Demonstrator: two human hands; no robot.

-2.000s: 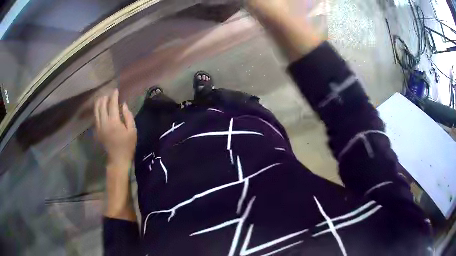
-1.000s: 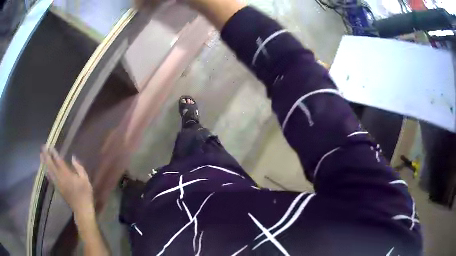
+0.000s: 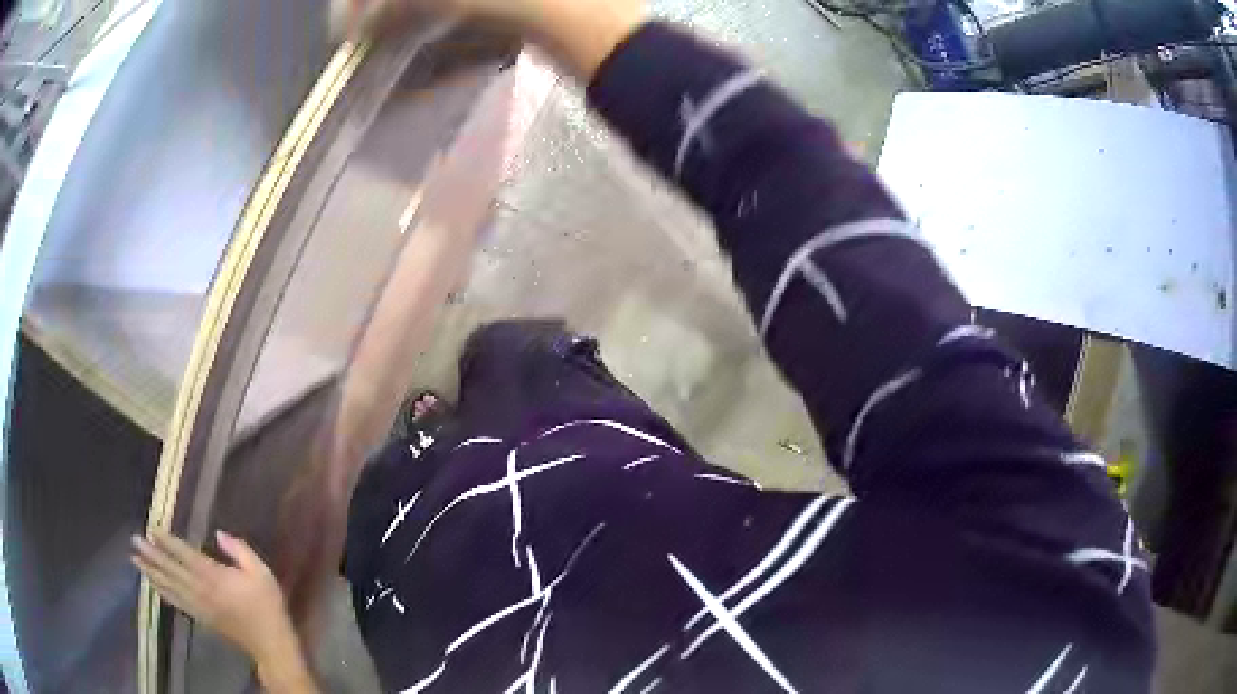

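Observation:
The large cabinet carcass, with a brown-grey inside (image 3: 102,468), stands at the left of the head view. Its long pale-yellow front edge rail (image 3: 228,298) curves from top centre down to lower left. My left hand (image 3: 224,594) lies with its fingertips on the lower part of this rail, thumb raised, holding nothing. My right hand (image 3: 407,16) is at the rail's far upper end, blurred and partly cut off by the top edge. Its fingers are unclear, and I cannot tell if it holds anything.
A white-topped cabinet (image 3: 1065,217) stands at the right. Behind it are a blue object (image 3: 936,38), a dark cylinder (image 3: 1106,34) and dark cables. A pinkish-tan panel (image 3: 414,292) runs inside the rail, beside the grey concrete floor (image 3: 638,258). The carcass's white outer strip is at far left.
The view has turned and shifted. My left hand has come from hovering by the carcass onto the rail and now sits lower along it. My right hand has moved left to the rail's upper end.

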